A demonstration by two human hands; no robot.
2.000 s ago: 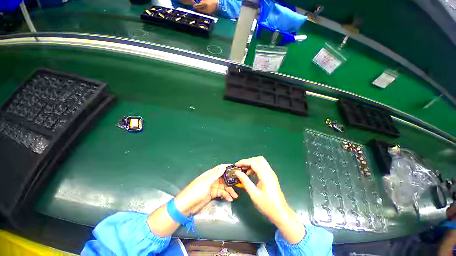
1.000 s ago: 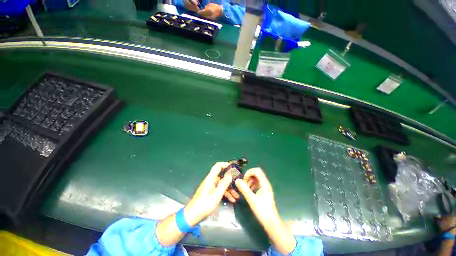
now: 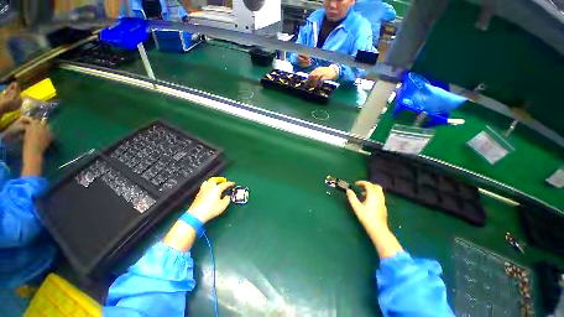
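My left hand [image 3: 210,199], with a blue wrist strap, is at centre left. Its fingertips are at a square watch housing [image 3: 240,195] with a pale centre and dark rim, near the stacked black parts tray. A bit of yellow shows at the fingers of that hand. My right hand [image 3: 370,207] is right of centre, its thumb and fingertips on the dark end of a small device unit [image 3: 337,183] at or just above the green bench. The unit's other end points left.
Stacked parts tray [image 3: 167,155] at left, black foam tray [image 3: 427,186] along the rail at right, clear blister tray [image 3: 488,278] at lower right. Yellow crate [image 3: 62,300] at lower left. One worker's hands at far left; another worker sits across the rail [image 3: 247,117].
The view has swung left and up. My hands, together before, have parted: the left moved to the housing on the left, the right reached forward and right with the unit.
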